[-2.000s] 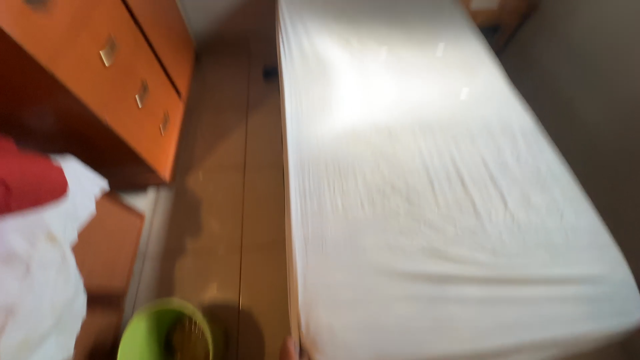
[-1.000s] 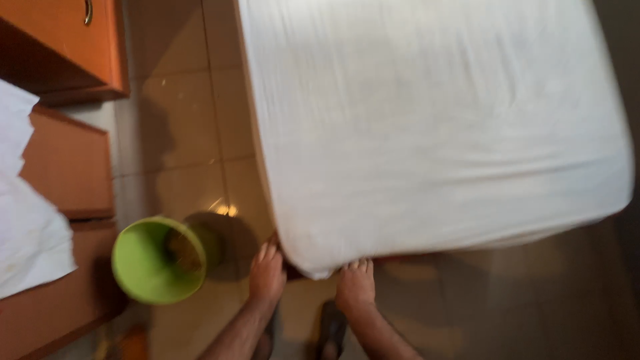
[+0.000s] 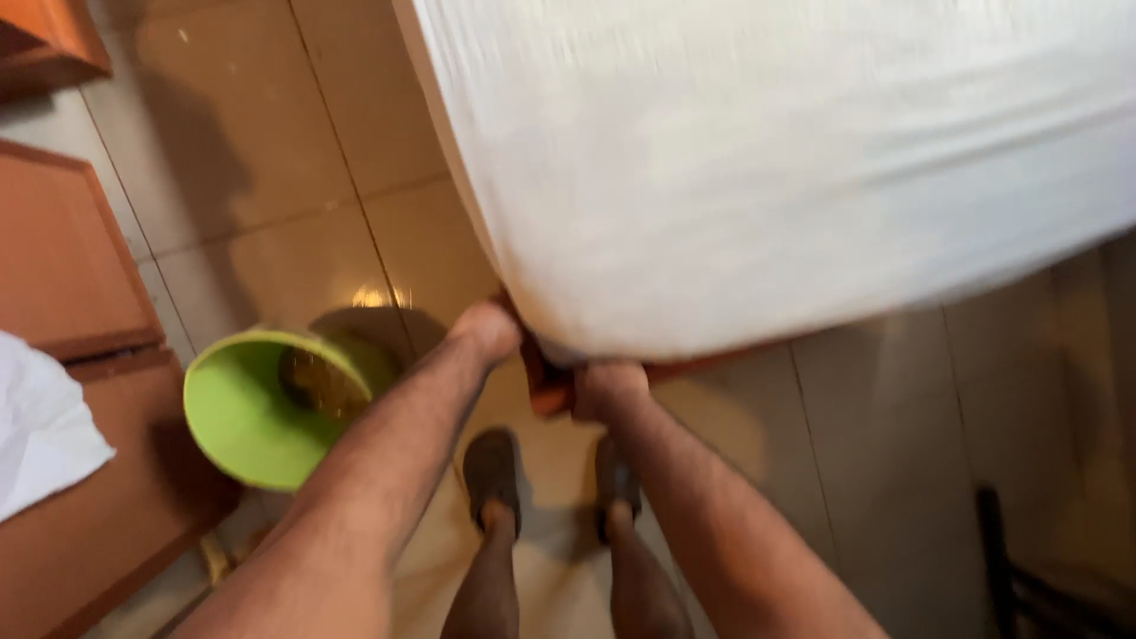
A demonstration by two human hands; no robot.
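Note:
A mattress in a white fitted sheet [image 3: 754,177] fills the upper right, one rounded corner pointing toward me. My left hand [image 3: 488,328] is at the left side of that corner, its fingers hidden under the edge. On the near side of the corner, my right hand [image 3: 614,383] has its fingers tucked below the mattress, beside a reddish wooden bed frame corner [image 3: 552,398]. Blur and the mattress hide what exactly the fingers hold.
A green bucket [image 3: 257,417] with something brownish inside stands left of my left forearm. Reddish wooden furniture [image 3: 71,257] lines the left side, with a white cloth [image 3: 40,426] over it. A dark thin-legged object [image 3: 994,550] stands at lower right, on the tiled floor [image 3: 302,204].
Two seconds ago only fingertips showed at the mattress's near left edge; a second ago both hands were at its corner, where they remain. The reddish frame corner now shows more. The view has moved closer.

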